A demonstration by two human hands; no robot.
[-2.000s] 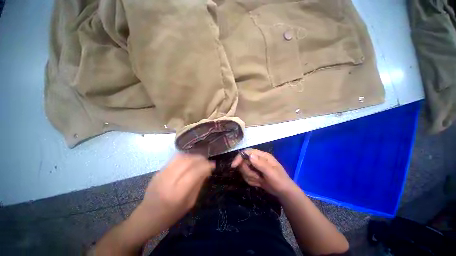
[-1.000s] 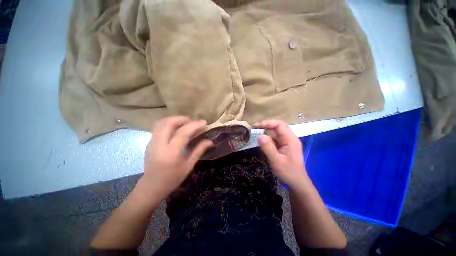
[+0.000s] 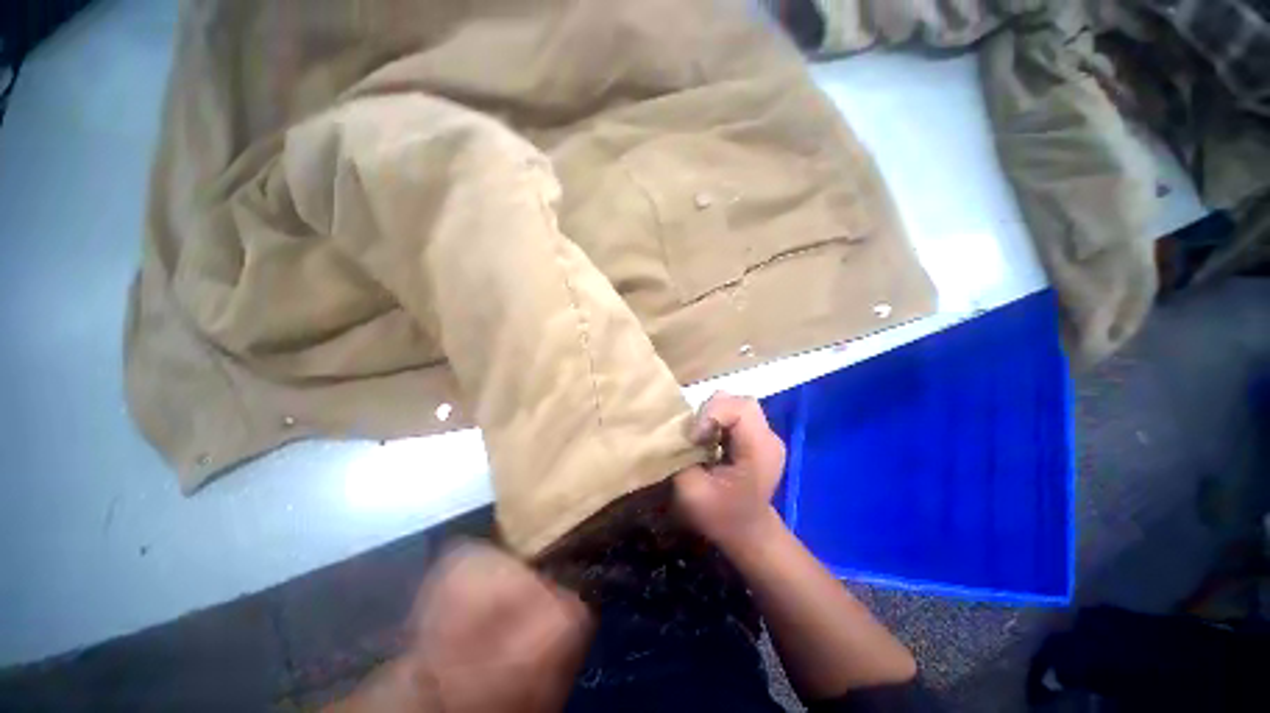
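Observation:
A tan jacket (image 3: pixel 376 279) lies on the pale table. Its sleeve (image 3: pixel 522 320) stretches toward me past the table edge, with the cuff (image 3: pixel 592 508) flattened over my dark, thread-covered clothing. My right hand (image 3: pixel 731 467) is closed at the cuff's right corner. A small shiny bit shows at its fingers, too small to name. My left hand (image 3: pixel 502 627) is strongly blurred just below the cuff's left corner; its fingers and any grip are unclear. The pocket (image 3: pixel 759 230) with one button and several snaps along the front edge show. The cuff opening is mostly hidden.
A blue plastic bin (image 3: pixel 933 460) is below the table edge at the right. More tan and plaid garments (image 3: pixel 1072 181) lie at the upper right, one sleeve hanging over the edge. The speckled floor (image 3: pixel 1156 460) shows at the right. A dark object (image 3: pixel 1142 662) is at the lower right.
The sleeve has been pulled toward me, its cuff now flattened instead of showing its round opening. My left hand has moved down from the cuff. The view has shifted, showing more garments at right.

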